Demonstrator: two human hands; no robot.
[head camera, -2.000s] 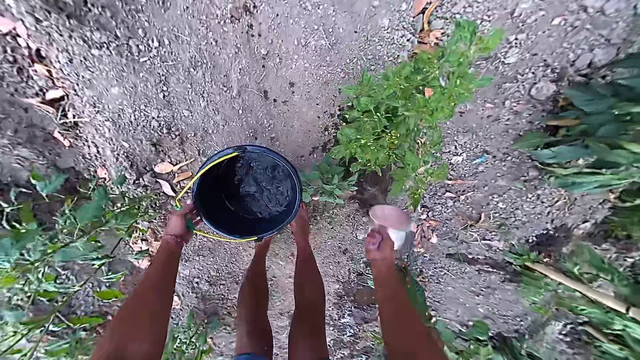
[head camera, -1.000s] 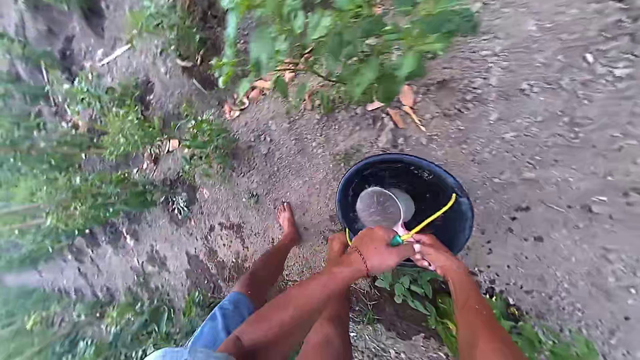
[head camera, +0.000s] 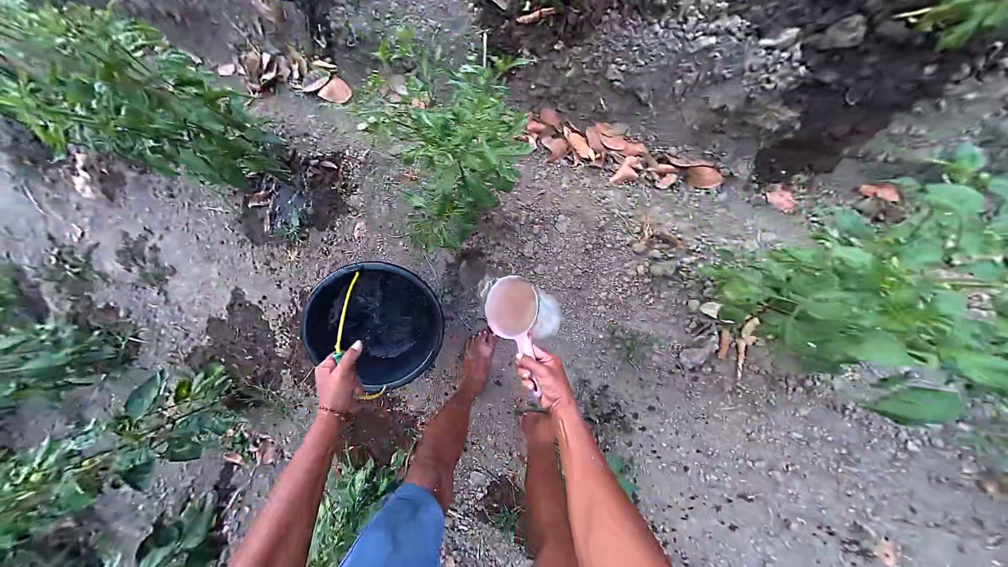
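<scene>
My left hand grips the yellow handle of a black plastic bucket, whose inside looks dark and wet with liquid. To the right of the bucket, my right hand holds a pale pink dipper by its handle. Brownish water shows in the dipper's round bowl, and some water spills at its left edge. A leafy green plant grows from the soil just beyond the bucket and dipper.
My bare feet stand on stony soil behind the dipper. Dry brown leaves lie beyond it. More leafy plants grow at the right, upper left and lower left. Dark wet patches mark the ground.
The dipper, inside the bucket one second ago, is now out to its right in my right hand. My hands, close together then, are apart. The view has turned strongly.
</scene>
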